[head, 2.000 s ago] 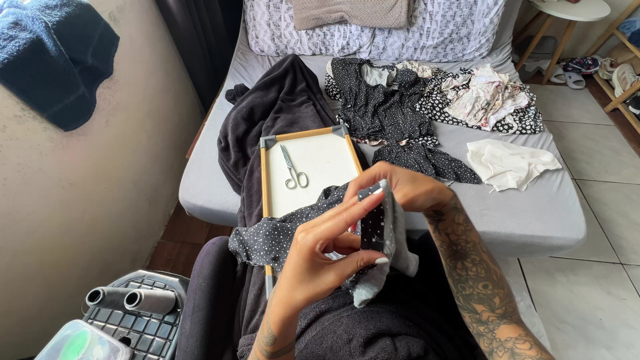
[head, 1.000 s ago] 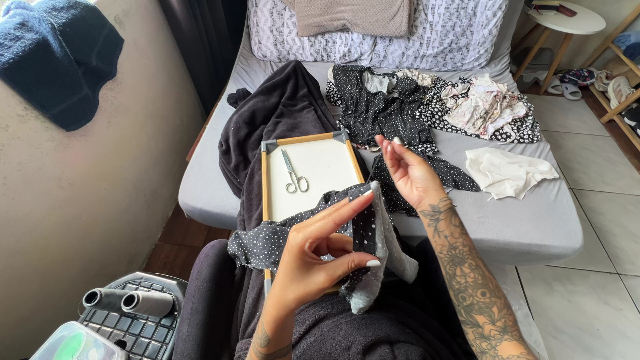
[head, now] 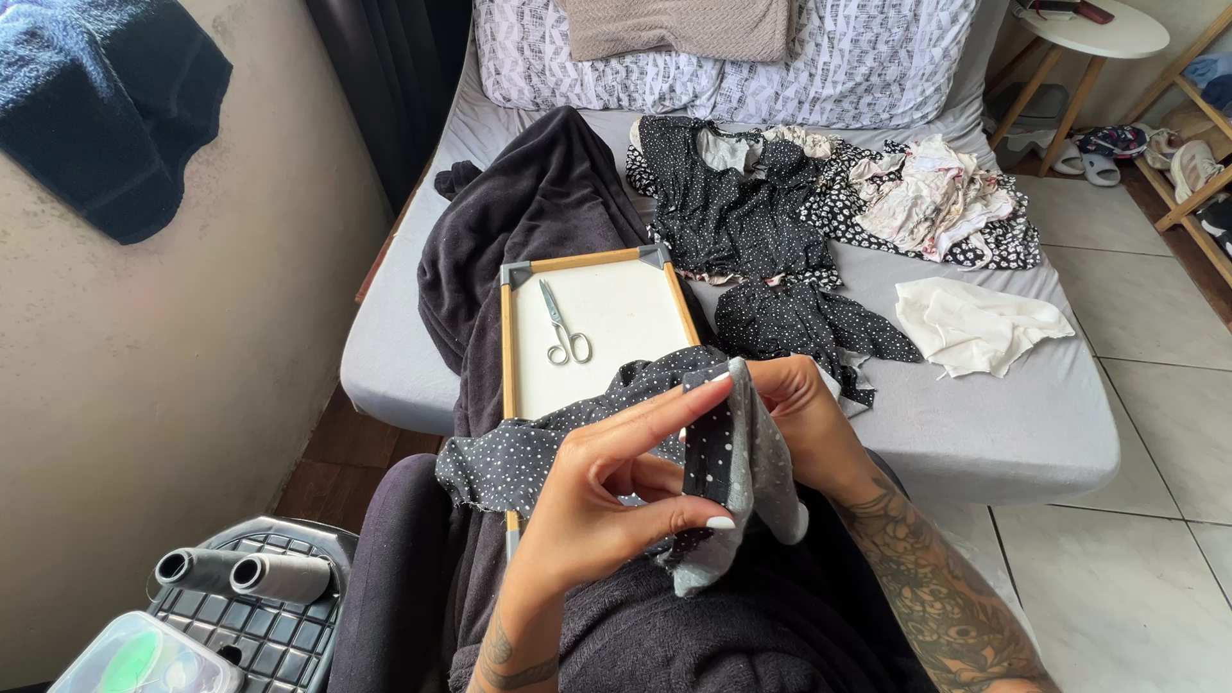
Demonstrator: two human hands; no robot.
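Observation:
My left hand (head: 616, 481) holds a folded edge of black polka-dot fabric (head: 709, 462) between its thumb and fingers, with the grey reverse side showing. Just behind that fold, my right hand (head: 804, 414) touches the cloth; its fingertips are partly hidden, and whether it holds a needle cannot be seen. The rest of the dotted cloth lies across the near part of a white board with a wooden frame (head: 507, 366), which rests on my lap and the bed edge. Silver scissors (head: 563, 327) lie on the board.
Dotted garment pieces (head: 741, 212), a crumpled floral cloth (head: 929, 197) and a white cloth (head: 977, 322) lie on the bed. A dark blanket (head: 539, 202) spreads beside the board. At lower left, a black stool (head: 279, 626) bears two thread spools (head: 279, 577) and a clear plastic box (head: 144, 659).
My right hand was at the fabric two seconds ago, raised away from it one second ago, and is back at the fold now. My left hand has kept its hold.

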